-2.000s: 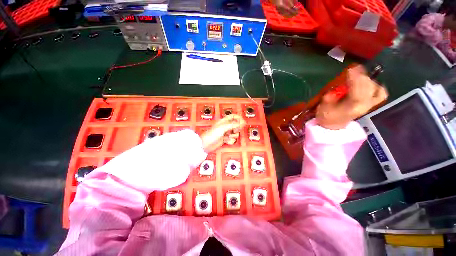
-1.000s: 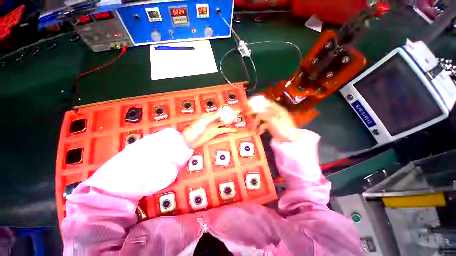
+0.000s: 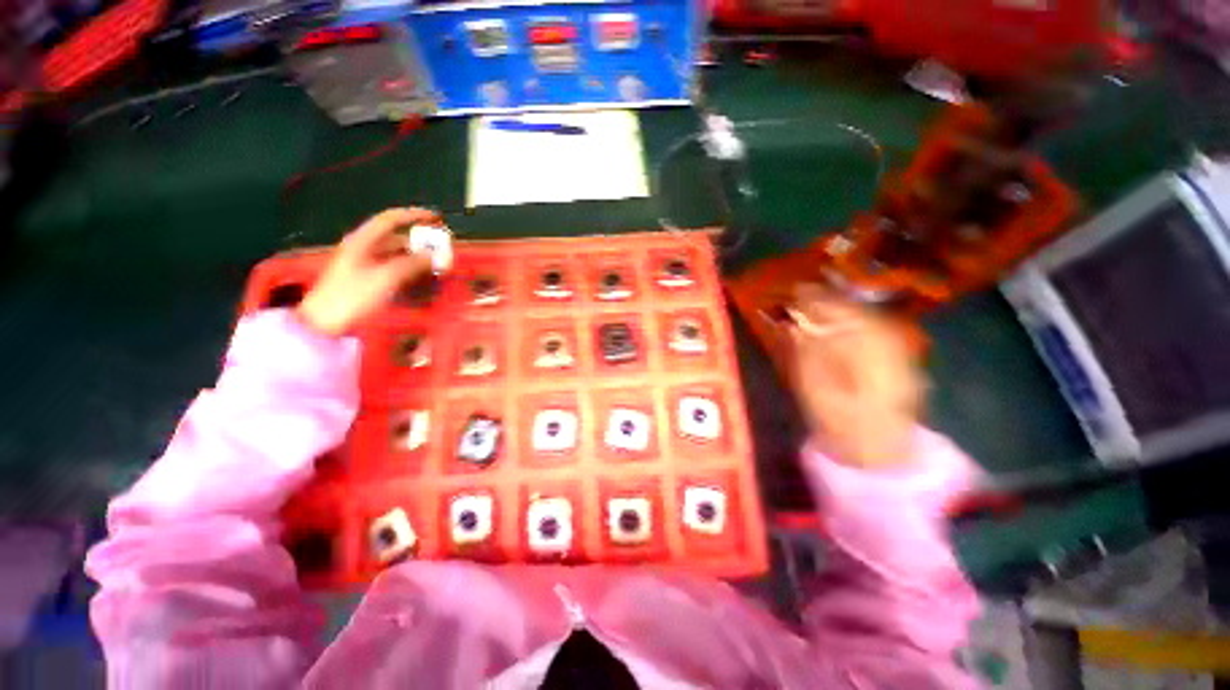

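My left hand point(image 3: 367, 274) holds a small pale-backed watch unit point(image 3: 432, 245) with its fingertips, above the top row of the red-orange parts tray point(image 3: 506, 384). Pale-backed units with dark round centres sit in the tray's pockets; a dark-backed unit point(image 3: 617, 342) lies in the second row. My right hand point(image 3: 857, 371) is blurred at the near end of the orange-brown fixture point(image 3: 931, 223). Its fingers reach the fixture's nest, and whether they hold anything cannot be told. The fixture's upper plate point(image 3: 1005, 196) is tilted up.
The blue controller box point(image 3: 560, 54) and grey power supply point(image 3: 358, 74) stand at the back, with a paper sheet point(image 3: 556, 169) and blue pen point(image 3: 537, 127) before them. A thin clear tube loops towards the fixture. A white-framed display tester point(image 3: 1147, 317) is at right.
My left hand has moved left from the tray's right part, carrying a unit. The fixture plate went up earlier, and my right hand has moved from the tray's edge to the fixture. The view has shifted.
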